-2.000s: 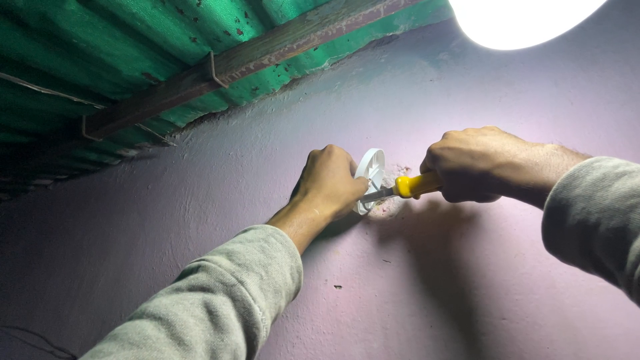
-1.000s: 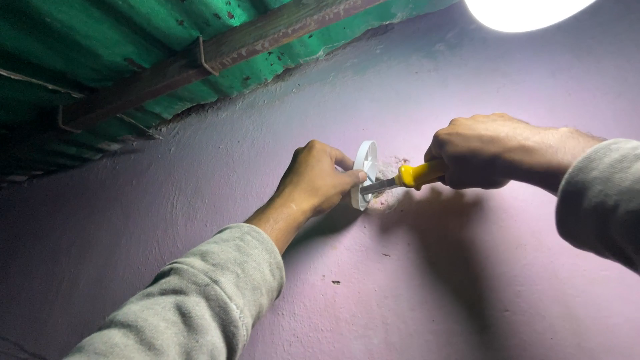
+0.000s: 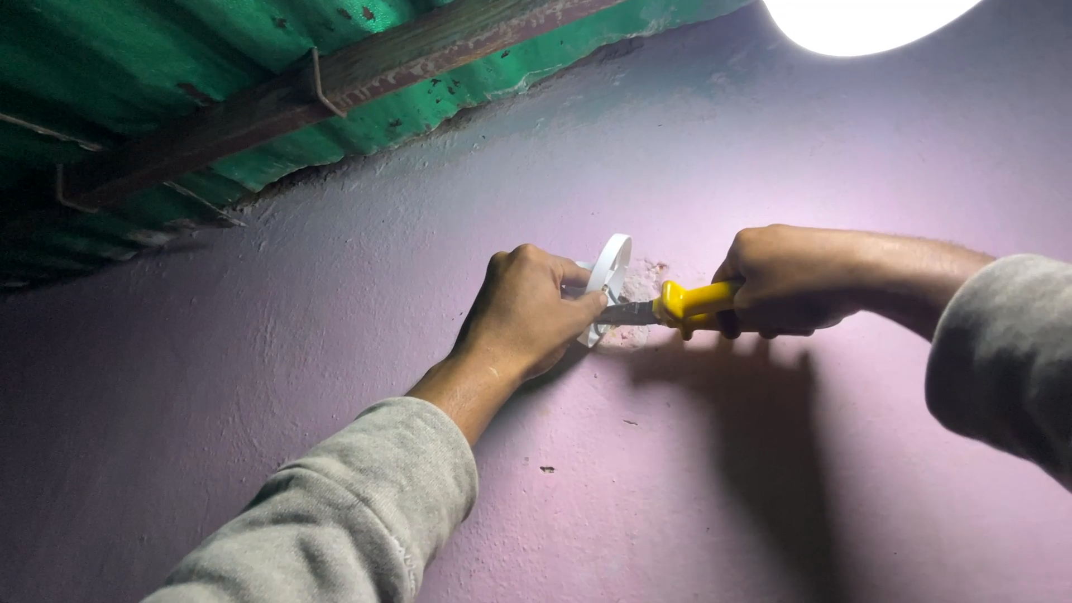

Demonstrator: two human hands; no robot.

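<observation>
Between the thumb and fingers of my left hand (image 3: 536,310) is a round white plastic base (image 3: 612,261), tilted nearly edge-on beside the wall. My right hand (image 3: 783,280) grips the yellow insulated handles of a pair of pliers (image 3: 699,306). The metal jaws of the pliers point left and reach the inner side of the white base, close to my left thumb. What the jaw tips touch is hidden by the thumb and the base. Behind the base, a rough patch of broken plaster (image 3: 643,283) shows on the wall.
A pinkish-purple painted wall (image 3: 335,377) fills most of the view. Above it run a green corrugated metal roof (image 3: 193,50) and a rusty metal beam (image 3: 394,63) with wire hooks. A bright white lamp (image 3: 867,17) hangs at the upper right.
The pliers show both yellow handles now, where the earlier frames show them closer to edge-on. Both hands remain at the white base.
</observation>
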